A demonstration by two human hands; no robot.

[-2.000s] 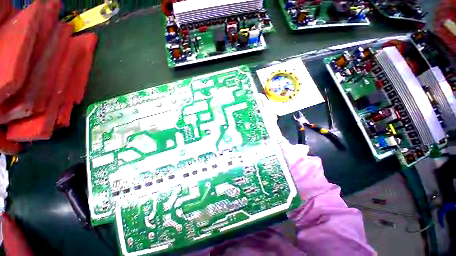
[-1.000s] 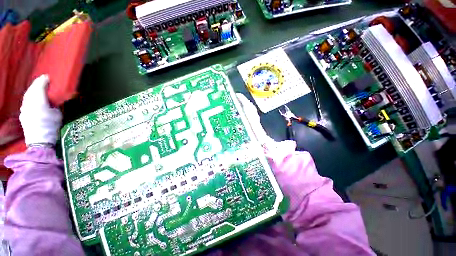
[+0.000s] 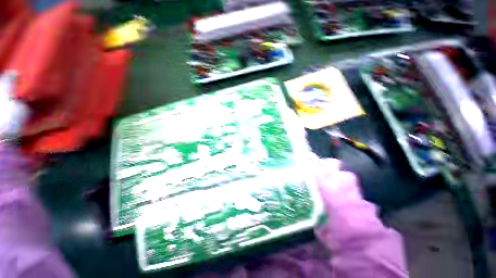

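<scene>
A large green circuit board (image 3: pixel 212 174) lies solder side up in front of me, tilted in the picture and blurred with bright glare. My right hand (image 3: pixel 304 142), in a white glove, holds the board's right edge, mostly hidden by the board; its pink sleeve shows below. My left hand (image 3: pixel 11 111), also white-gloved, is at the far left edge against the stacked red foam pads (image 3: pixel 73 81). It is blurred and partly cut off, so its fingers cannot be made out.
Component-side boards stand at the back (image 3: pixel 245 49), back right (image 3: pixel 361 21) and right (image 3: pixel 405 103). A yellow ring dish (image 3: pixel 312 99) sits on a pale sheet, with cutters (image 3: pixel 356 143) below it. A yellow object (image 3: pixel 126 33) lies behind the red pads.
My left hand came into view, was at a red pad beside the board, and is now further left at the picture's edge. My right hand stays at the board's edge. The view has shifted.
</scene>
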